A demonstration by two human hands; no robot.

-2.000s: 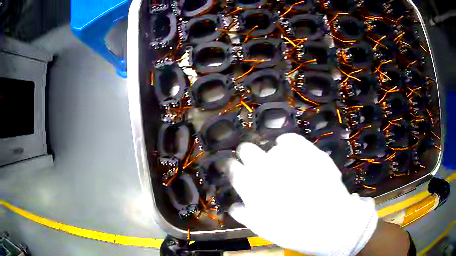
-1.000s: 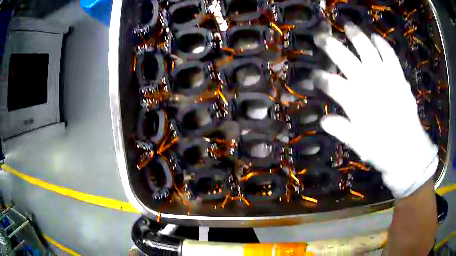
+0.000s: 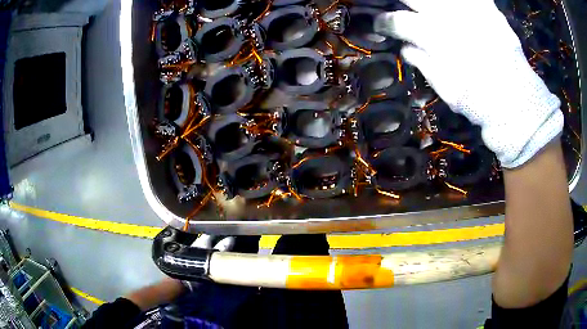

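A large metal tray (image 3: pixel 136 122) with a silver rim holds rows of black oval stators (image 3: pixel 322 175) with orange lead wires. My right hand (image 3: pixel 473 77), in a white glove, is over the tray's upper right part. One fingertip is beside or on a stator; the other fingers are cut off by the top edge, so its grip cannot be told. My left forearm shows at the lower left, below the trolley handle. My left hand (image 3: pixel 215 243) seems to show only as small white patches behind the handle; its grip is hidden.
The trolley's cream-and-orange handle (image 3: pixel 341 271) with black ends crosses in front of the tray. A grey cabinet (image 3: pixel 44 90) with a dark panel stands at left. A yellow floor line (image 3: pixel 83 219) runs behind the handle. A metal frame (image 3: pixel 38 289) is at lower left.
The tray has shifted up in view, showing more of the handle. My right hand moved from the lower middle to the upper right, its fingers spread midway. My left forearm has come into view.
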